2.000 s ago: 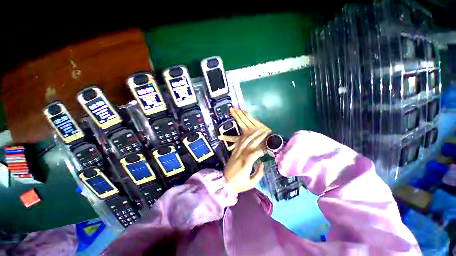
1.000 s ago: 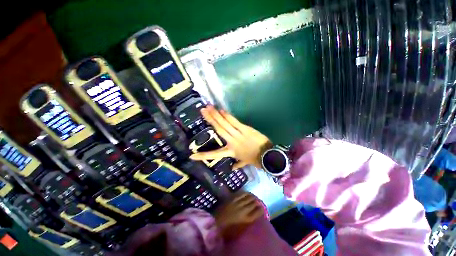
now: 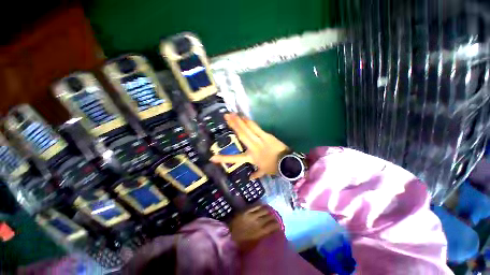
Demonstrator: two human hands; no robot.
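Note:
Open flip phones with pale gold frames stand in two rows in a clear blister tray. My right hand, with a round watch at its wrist, lies over the rightmost phones. Its fingertips touch the keypad of the upper right phone, and its spread thumb lies at the screen half of the lower right phone. That lower screen is blue. My left hand is curled beside the lower right keypad, dark and blurred; whether it grips anything is unclear. Several upper screens show text.
A tall pile of clear trays stands at the right. A reddish-brown mat lies at the upper left on the green bench. A small red-orange piece lies at the left edge. A blue object shows below the bench edge.
The view has moved closer to the right end of the tray. The upper right screen went from dark to lit, and the lower right screen now glows blue. My left hand now shows lower down.

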